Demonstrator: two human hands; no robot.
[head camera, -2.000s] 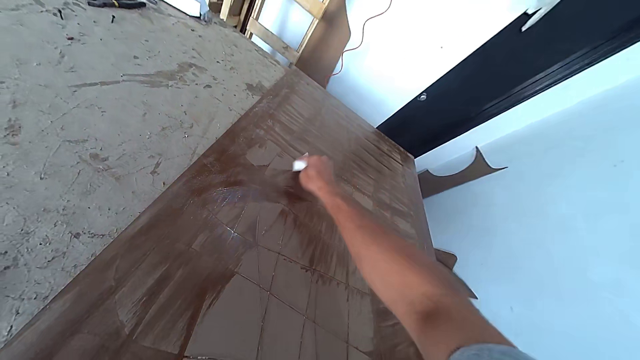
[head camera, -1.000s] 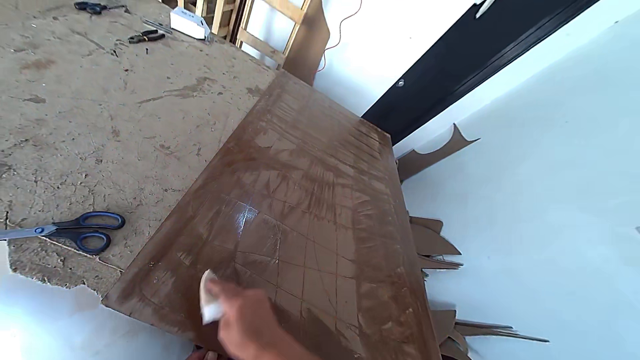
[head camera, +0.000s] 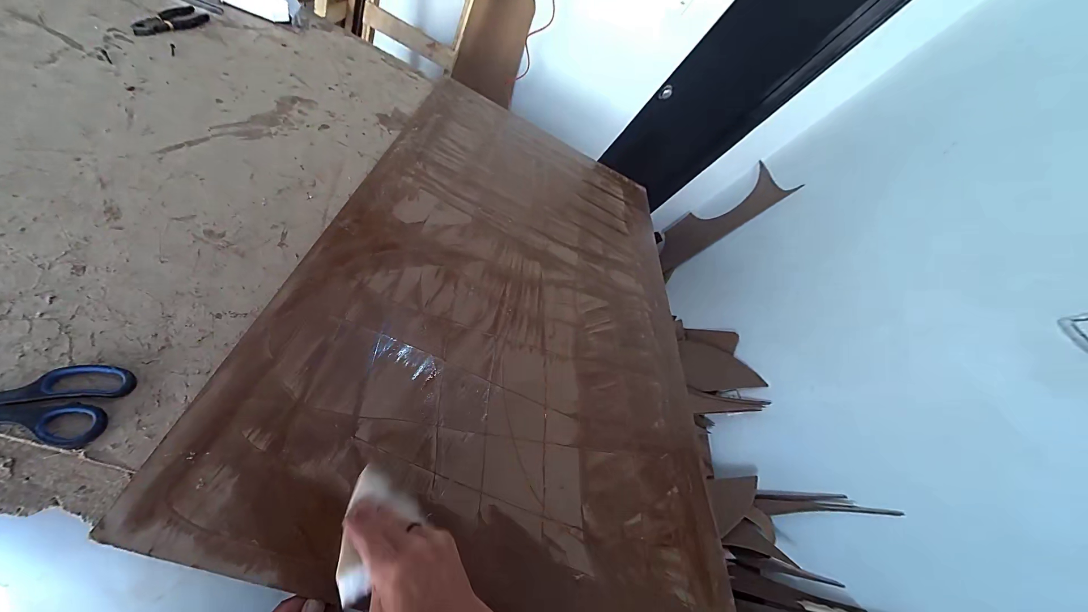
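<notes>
My right hand (head camera: 408, 552) grips a pale, blurred object (head camera: 357, 548), its exact kind unclear, against the near part of a large brown panel (head camera: 527, 357). Dark wet-looking streaks cover the panel, with scored or drawn grid lines and a shiny patch. Only the fingertips of my left hand (head camera: 302, 605) show, at the panel's near edge; the rest is out of frame, so its grip cannot be told. Blue-and-black scissors (head camera: 72, 404) lie left of the panel on the worn worktable (head camera: 170, 195).
Black-handled pliers (head camera: 170, 20) lie at the far left of the table. Wooden frames (head camera: 412, 34) and a brown board (head camera: 493, 51) stand behind. A black door (head camera: 722, 76) is beyond the panel. Brown sheet offcuts (head camera: 722, 361) stick out between panel and white wall.
My right hand has come from the middle of the panel to its near edge, with the pale object in it. The scissors, out of view two seconds ago, are in view.
</notes>
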